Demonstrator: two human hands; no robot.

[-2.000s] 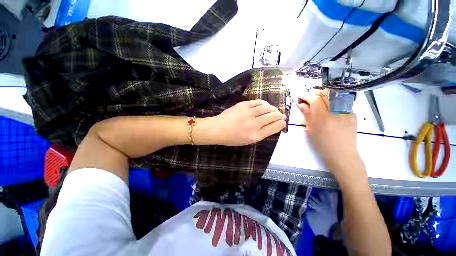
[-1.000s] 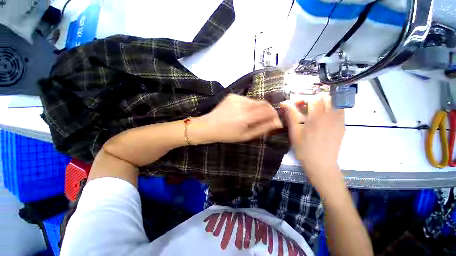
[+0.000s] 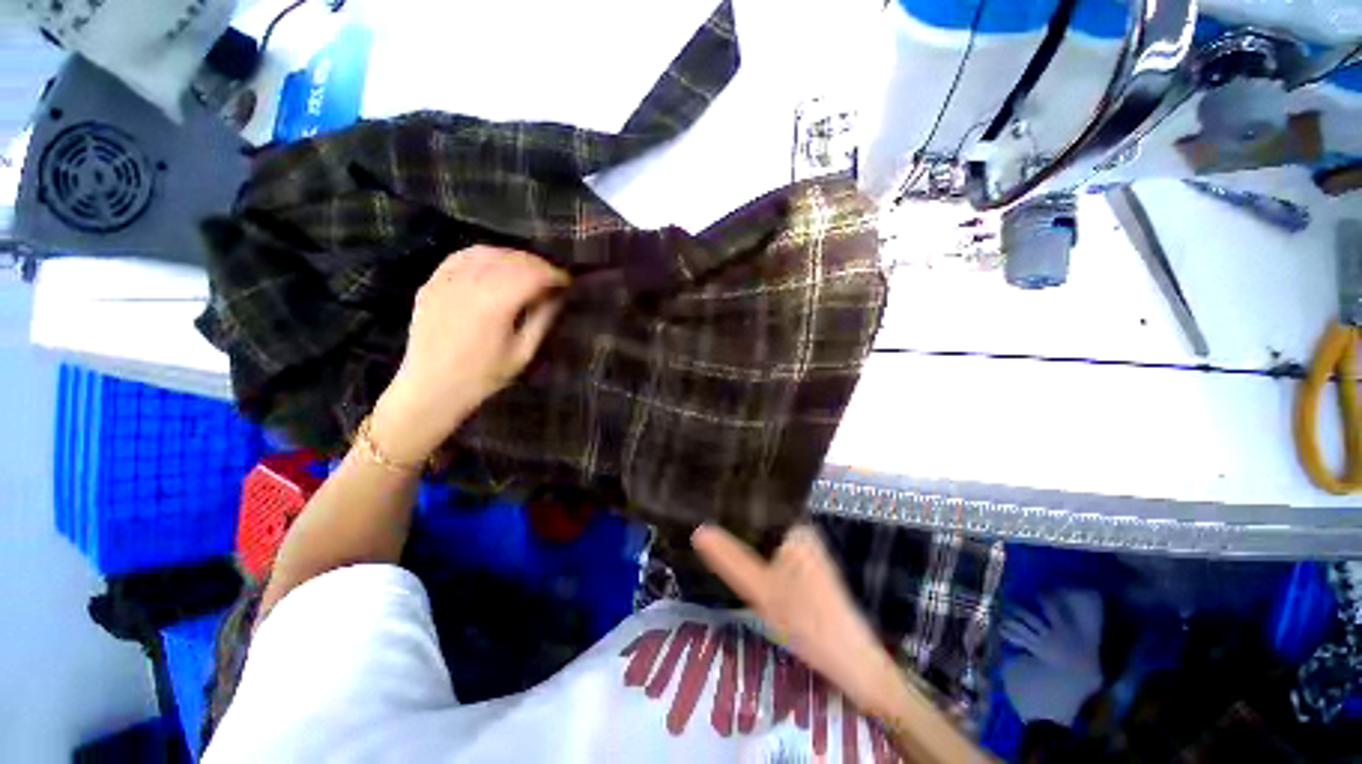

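Observation:
The dark brown plaid garment (image 3: 702, 373) lies bunched on the white table, its right edge just left of the machine's needle area. My left hand (image 3: 486, 321) is on the middle of the garment, fingers curled and pinching a fold of it. My right hand (image 3: 792, 590) is at the garment's lower edge near the table front, blurred; its index finger points left over the cloth, and its grip cannot be made out. The white and blue sewing machine head (image 3: 1016, 90) is at the upper right, with a grey cylinder (image 3: 1038, 243) below it.
A slim grey tool (image 3: 1159, 269) lies right of the machine. Yellow-handled snips (image 3: 1323, 411) are at the right edge. A grey vented box (image 3: 112, 172) stands at the upper left. Blue (image 3: 142, 470) and red (image 3: 277, 512) baskets are below left. A measuring tape (image 3: 1046, 523) runs along the table's front edge.
My left hand has moved left along the garment. My right hand has left the needle area and moved down to the garment's lower edge. The garment's right part is spread wider. The view has shifted right-to-left slightly.

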